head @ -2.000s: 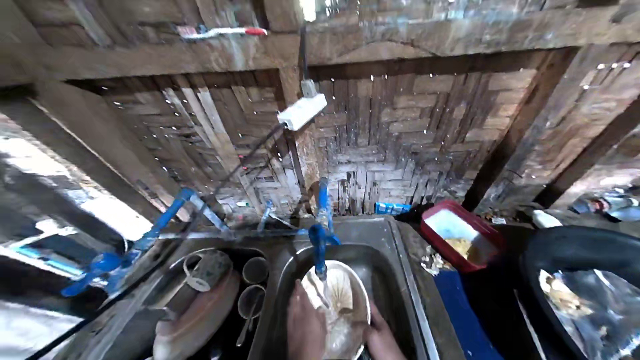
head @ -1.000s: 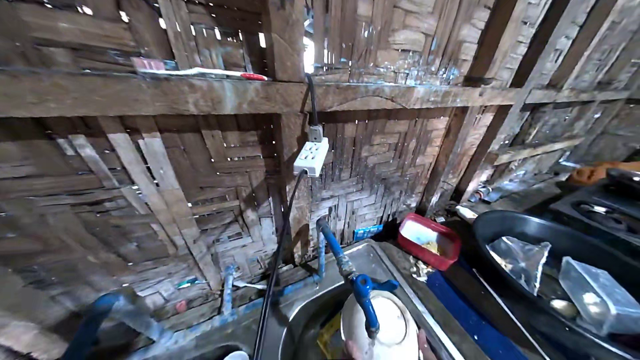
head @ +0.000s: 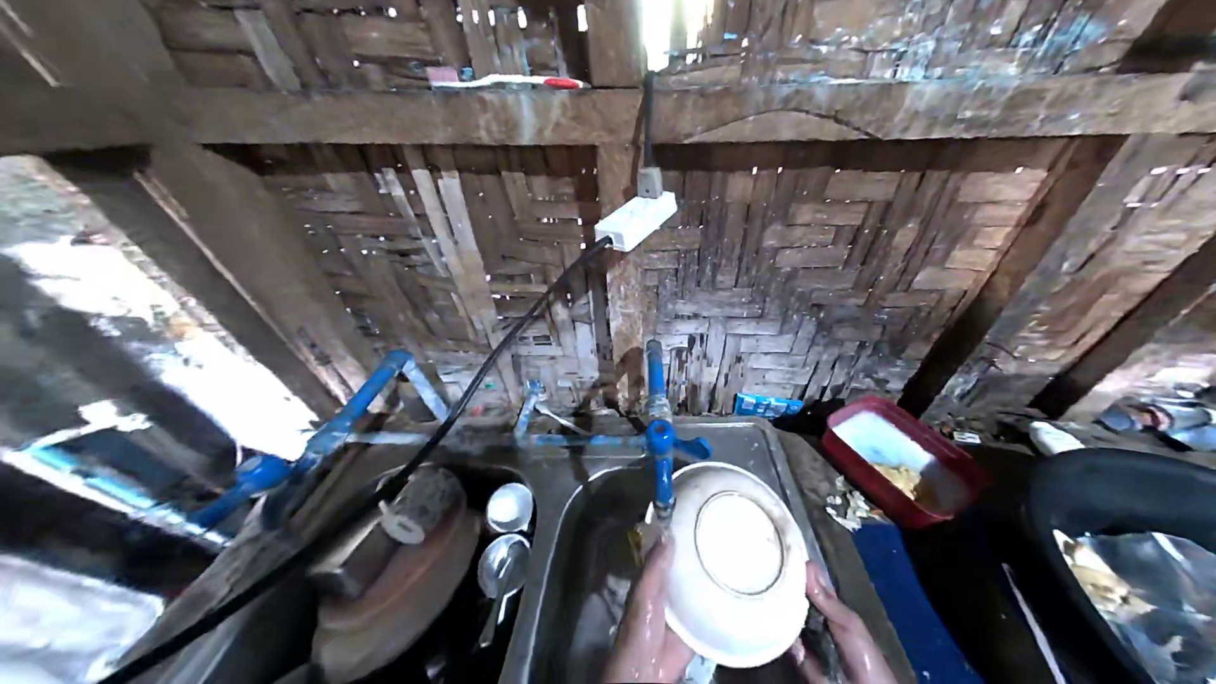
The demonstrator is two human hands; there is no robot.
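Note:
A white bowl (head: 739, 565), its underside facing me, is held over the right basin of a metal sink (head: 560, 532). My left hand (head: 648, 617) grips its left edge and my right hand (head: 841, 632) its lower right edge; both look wet. Just beyond the bowl's upper left rim is a blue pipe faucet (head: 659, 456), its spout pointing down at the basin. Something yellowish shows partly behind my left fingers; what it is cannot be told.
Left basin: a large pot (head: 399, 608), cups (head: 509, 507) and a spoon (head: 496, 608). Right: a red plastic container (head: 902, 461) with food scraps and a black tub (head: 1121, 484) holding a plastic bag. A black cord (head: 494, 356) runs from a white power strip (head: 636, 220) across the left side.
The bowl's inside faced up two seconds ago; now its underside shows. The view swung right and closer to the wall, then back.

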